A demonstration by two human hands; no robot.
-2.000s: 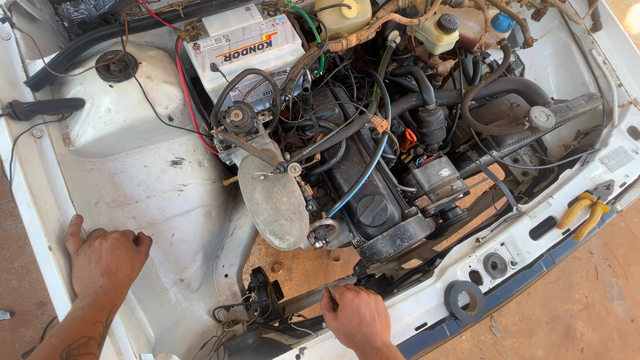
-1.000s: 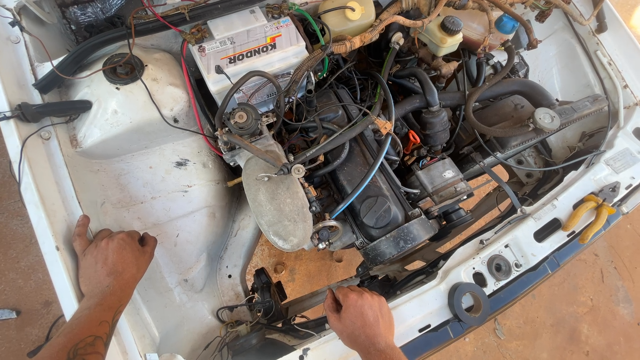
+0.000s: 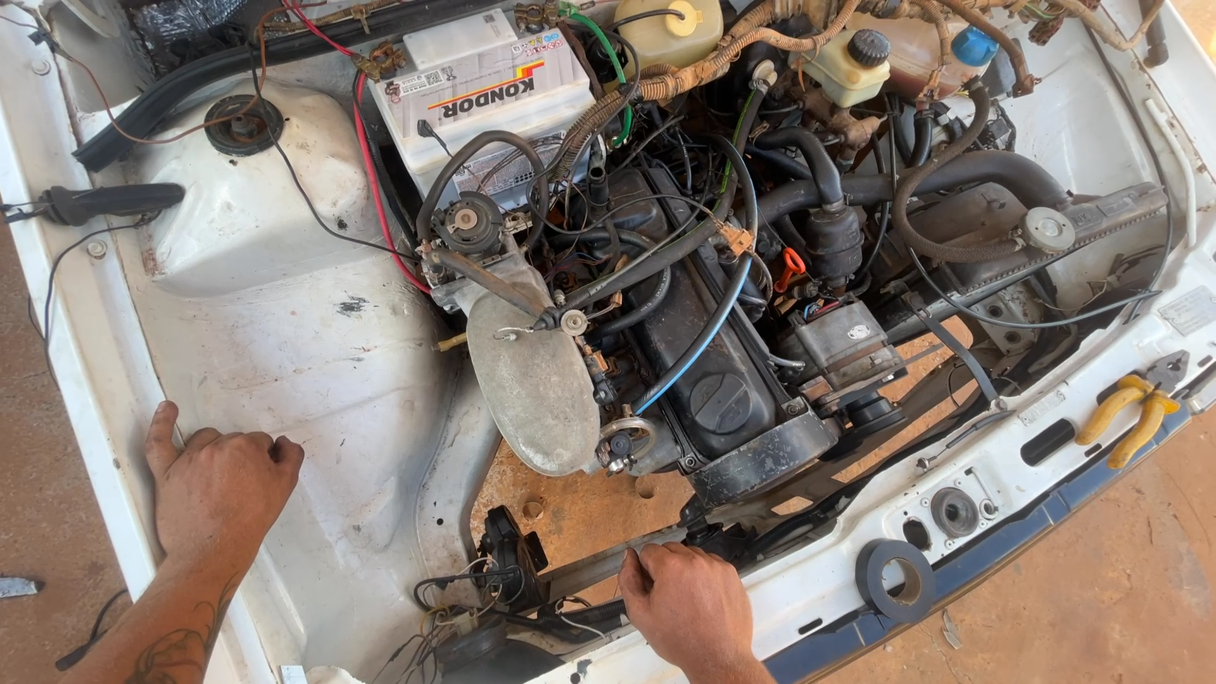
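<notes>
My left hand rests on the white inner fender at the left, beside its raised edge, with fingers partly curled and the index finger extended; nothing shows in it. At the bottom centre, my right hand lies with curled fingers on the front crossmember. Whether it holds anything is hidden under the fingers. A bundle of loose wires lies just left of it. To its right a roll of black electrical tape lies on the crossmember. The engine's black valve cover is above, in the middle of the bay.
Yellow-handled pliers lie on the crossmember at the right. A car battery stands at the back, near a coolant tank. An alternator sits right of the engine. A black cable connector lies on the left fender.
</notes>
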